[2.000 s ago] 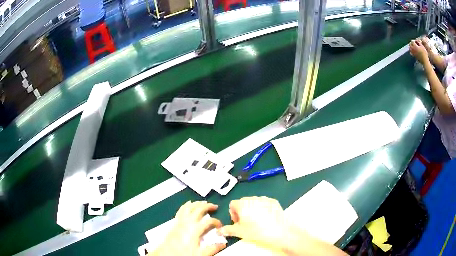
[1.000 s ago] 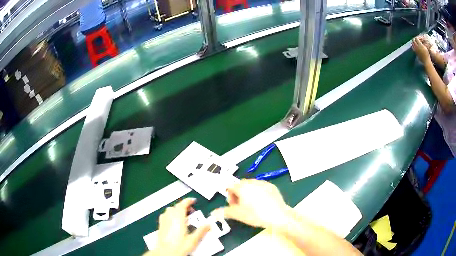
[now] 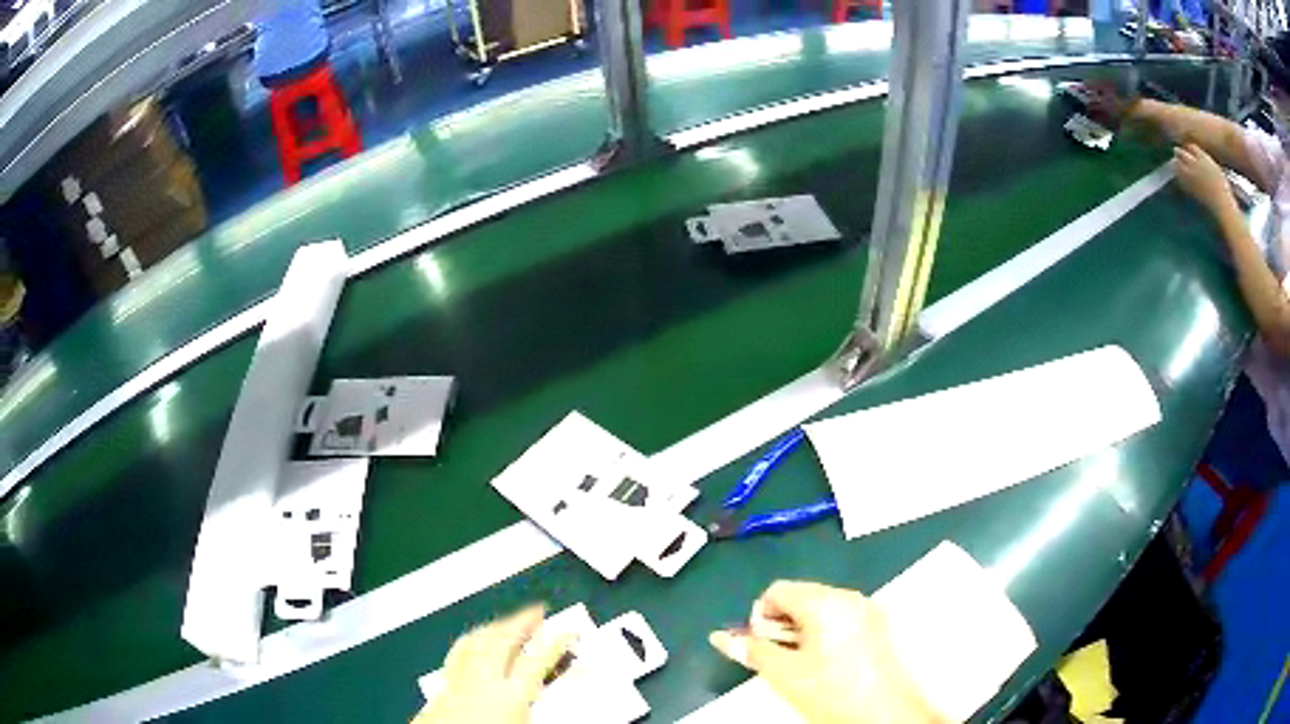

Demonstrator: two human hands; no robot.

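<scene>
A white hang-tab retail box (image 3: 601, 693) lies on the green worktop at the bottom centre, its looped tab pointing right. My left hand (image 3: 495, 665) rests on its left part, fingers over it. My right hand (image 3: 814, 644) is just right of the tab, fingertips pinched together; whether a tiny piece is between them I cannot tell. Another box (image 3: 587, 495) lies across the white belt edge rail above, tab toward the cutters. A blank white sheet (image 3: 955, 629) lies under or beside my right forearm.
Blue-handled cutters (image 3: 781, 518) lie partly under a second white sheet (image 3: 990, 439). A metal post (image 3: 913, 198) stands at the rail. Two boxes (image 3: 385, 416) overlap by the white diverter bar (image 3: 262, 453); another box (image 3: 775, 224) lies on the belt. At right, a person's hand reaches over the belt.
My right hand has moved right, off the box tab; my left stays on the box. One belt box has travelled left to the diverter bar, another left past the post. The person at right has reached out.
</scene>
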